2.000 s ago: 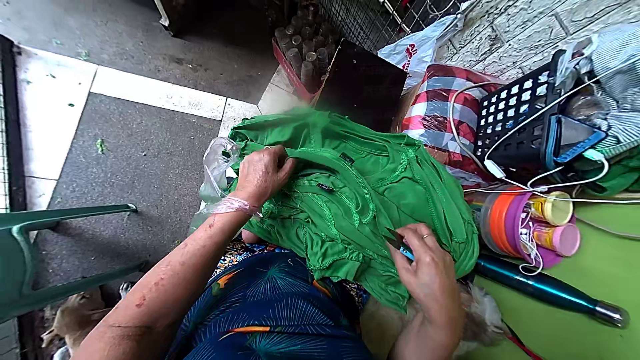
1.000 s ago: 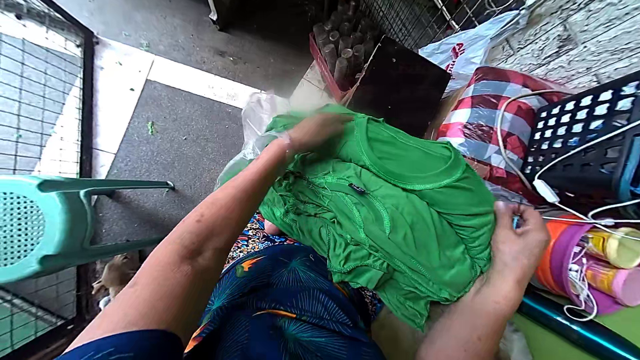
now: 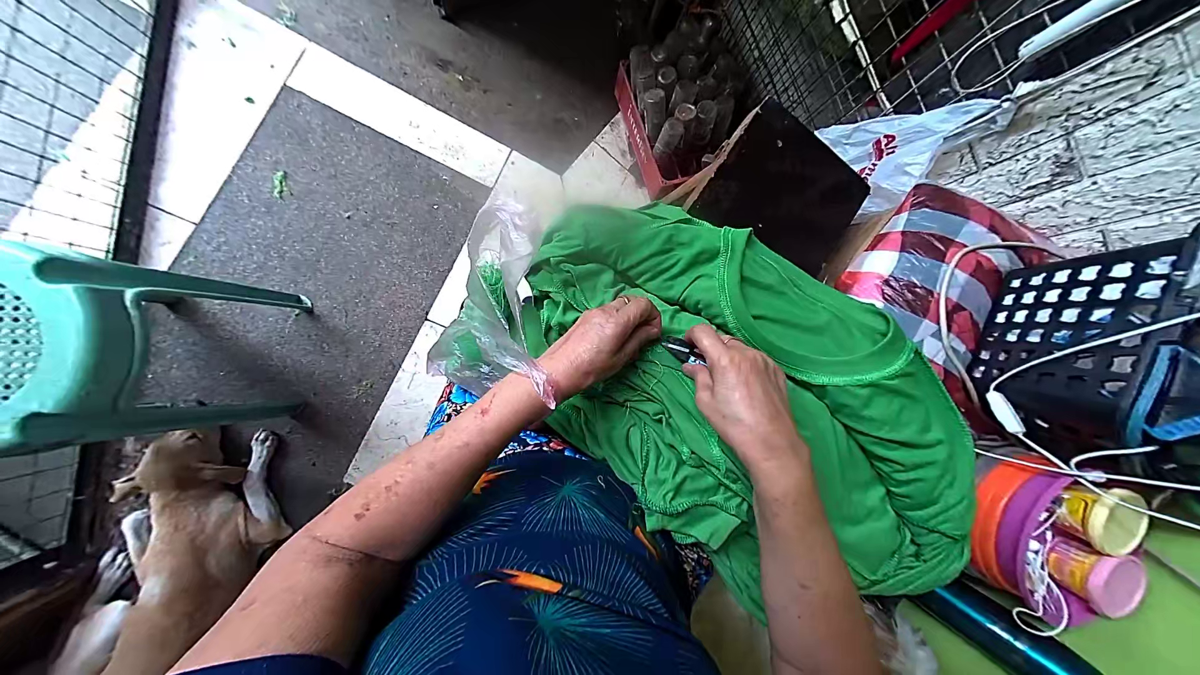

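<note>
Green knit garments with overlocked seams lie bunched across my lap. My left hand pinches a bit of the green fabric near the middle of the pile. Just to its right, my right hand holds a small dark tool, perhaps thread snips, its tip pointing toward the left hand. A clear plastic bag with green scraps inside hangs by my left wrist, at the left edge of the pile.
A green plastic stool is at left, above a tan dog lying on the floor. Ahead stands a red crate of glass bottles beside a dark box. At right are a black basket, white cables, plastic jars and a teal bottle.
My hands were apart on the garments a second ago; now they have come together at the middle of the pile. The view has shifted, showing more of the dog.
</note>
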